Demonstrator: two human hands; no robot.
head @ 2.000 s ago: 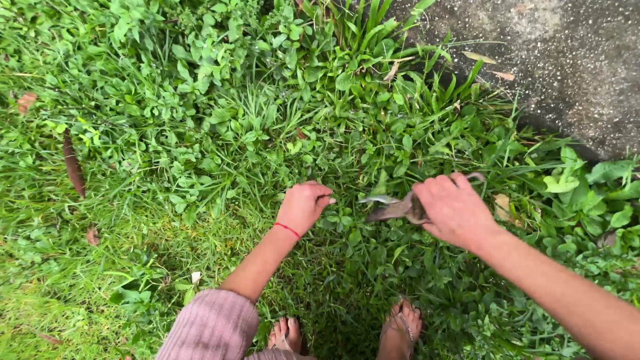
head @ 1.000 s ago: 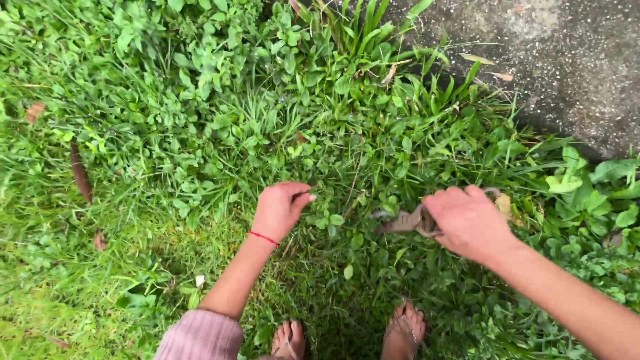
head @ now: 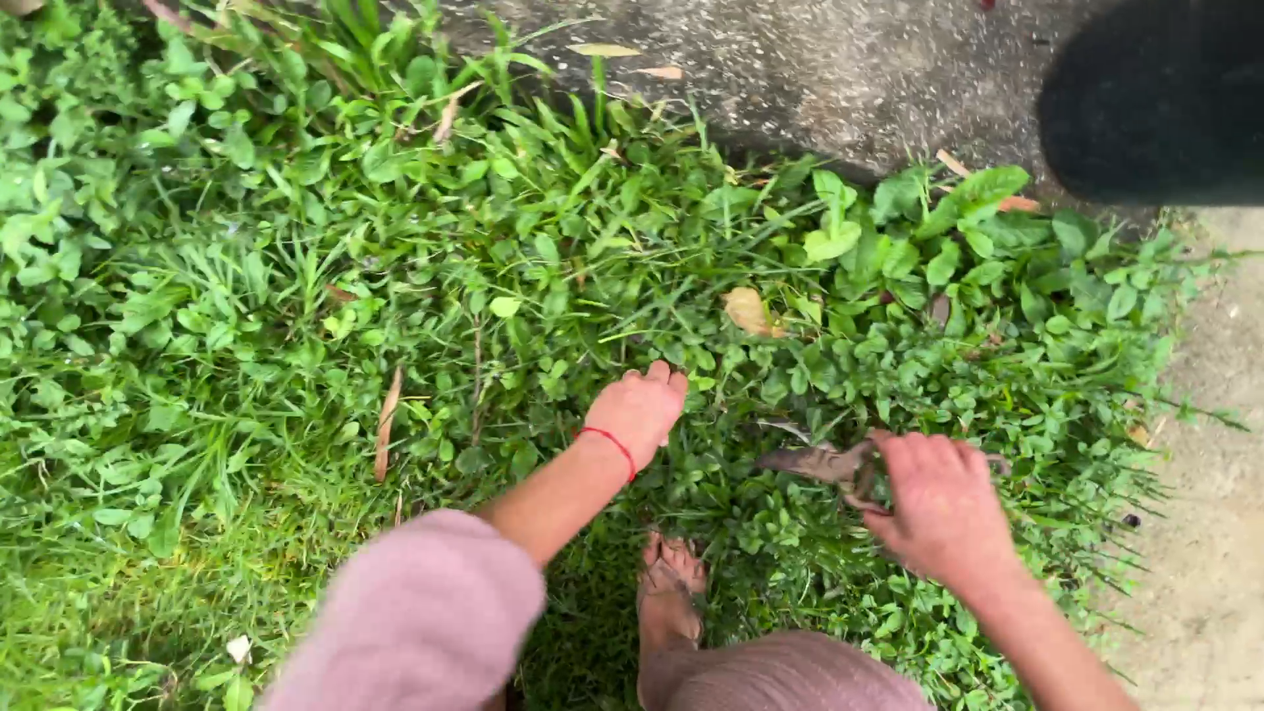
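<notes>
My left hand [head: 640, 407], with a red string around its wrist, reaches down over low green weeds [head: 553, 296]. Its fingers are curled toward the leaves; whether they pinch a stem cannot be made out. To the right, my right hand [head: 938, 494] grips a worn metal cutting tool [head: 815, 462], which looks like pruning shears or scissors. Its blades point left toward my left hand and appear parted, just above the leaves. One foot [head: 673, 592] stands in the grass below, between my two arms.
A rough concrete slab [head: 810, 69] borders the weeds at the top, with a dark rounded object [head: 1155, 109] at its right. Pale bare ground [head: 1210, 474] lies along the right side. Dry leaves, such as a yellowish one [head: 749, 311], lie among the plants.
The view has shifted right, bringing in the dark rounded object and the pale ground. Both hands have moved right over the weeds, the cutting tool still in my right hand.
</notes>
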